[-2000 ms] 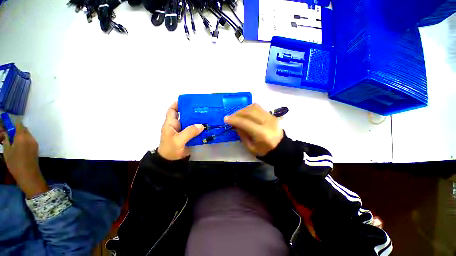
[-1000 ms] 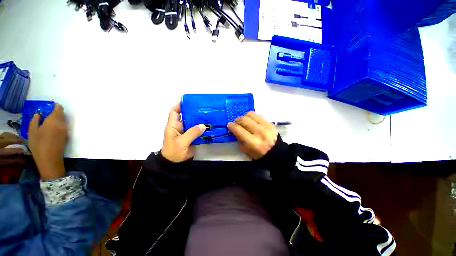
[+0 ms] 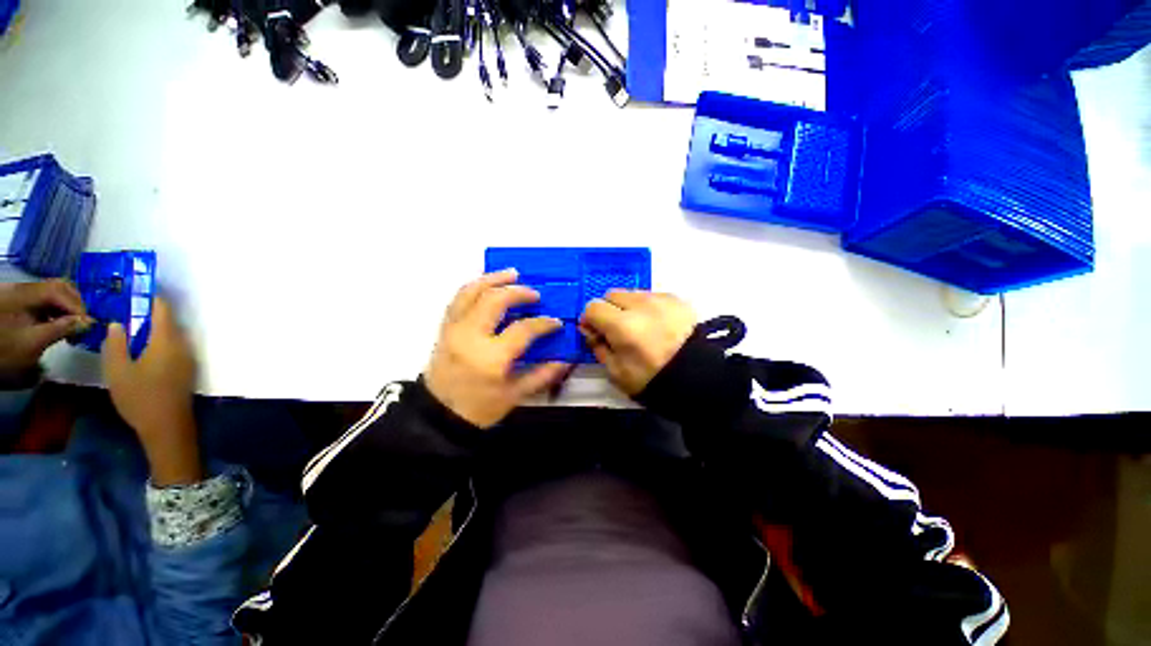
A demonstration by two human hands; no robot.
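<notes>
A blue insert tray [image 3: 612, 271] lies in front of me near the table's front edge, its textured patch at the upper right. My left hand [image 3: 490, 347] is spread over the tray's left part, thumb and fingers on its lower middle. My right hand [image 3: 640, 338] pinches at the tray's lower right with its fingertips. A black cable loop [image 3: 722, 331] sticks out beyond my right hand. The connectors in the tray are mostly hidden by my fingers.
Another tray [image 3: 773, 164] lies beside a tall leaning stack of nested trays [image 3: 972, 189]. A printed card [image 3: 745, 51] and a black cable pile [image 3: 505, 32] are at the far side. At left, a neighbour's hands hold a blue tray [image 3: 114, 288] beside stacked boxes [image 3: 48, 215].
My left hand has moved from the tray's left edge onto its top. The tray appears slightly further right. The neighbour's second hand has come to their tray.
</notes>
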